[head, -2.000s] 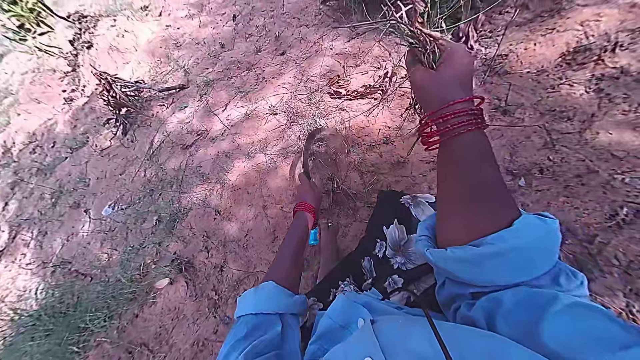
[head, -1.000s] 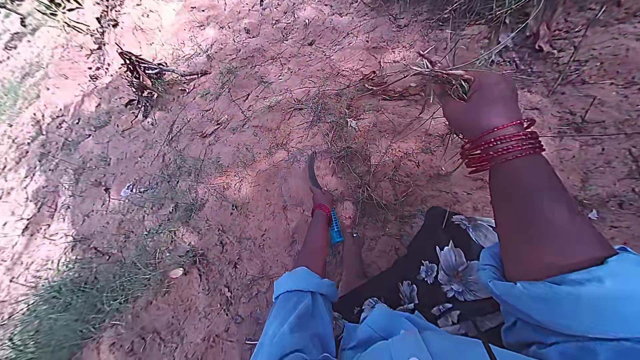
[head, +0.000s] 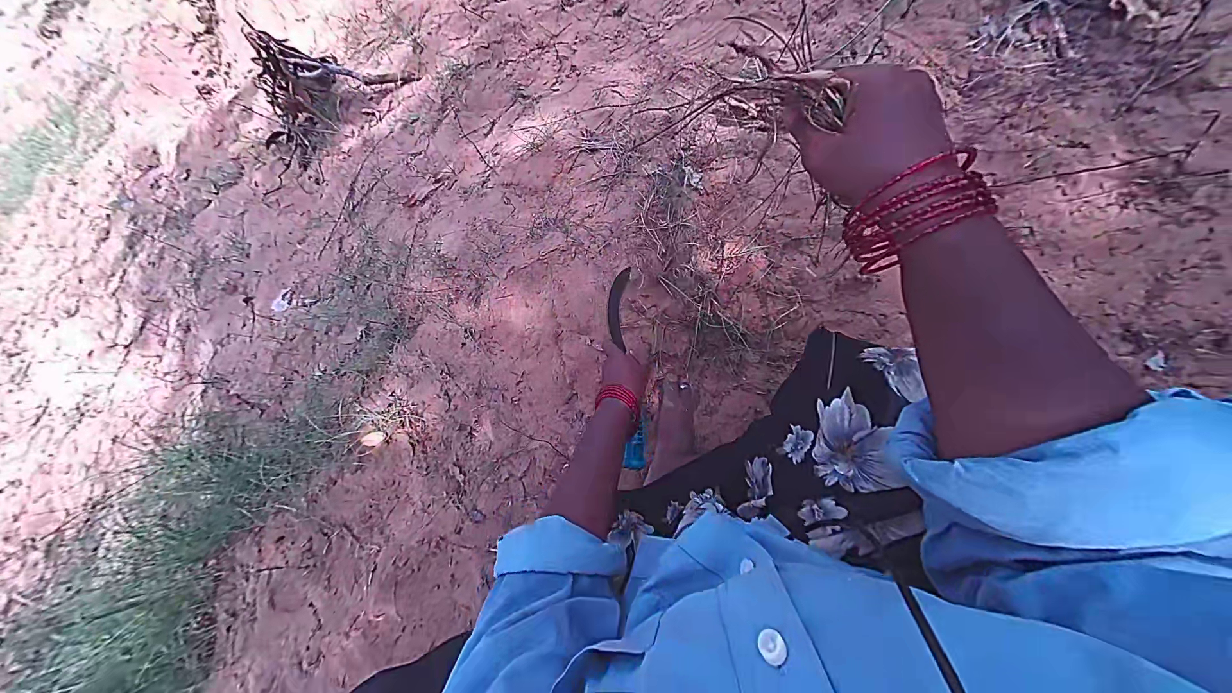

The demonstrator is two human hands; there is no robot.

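Observation:
My left hand (head: 624, 368) is closed around a sickle, low over the reddish soil beside a bare foot (head: 677, 409). The sickle's dark curved blade (head: 616, 310) points away from me, and part of its blue handle (head: 635, 449) shows behind the wrist. At upper right, nearer the camera, my right hand (head: 874, 130) is a fist around a bundle of dry stalks and grass (head: 760, 96). The stalks stick out to the left of the fist. Red bangles circle both wrists. The sickle blade and the bundle are apart.
A heap of dry, dark plant stalks (head: 303, 91) lies at upper left. Green grass (head: 144, 544) grows at lower left. Thin weeds and dry stems (head: 717, 313) cover the soil right of the blade. A black floral garment (head: 847, 448) spreads over my lap.
Both hands have come somewhat closer to my body relative to the dry heap. Fewer stalks show above my right fist than two seconds ago. The view has shifted a little.

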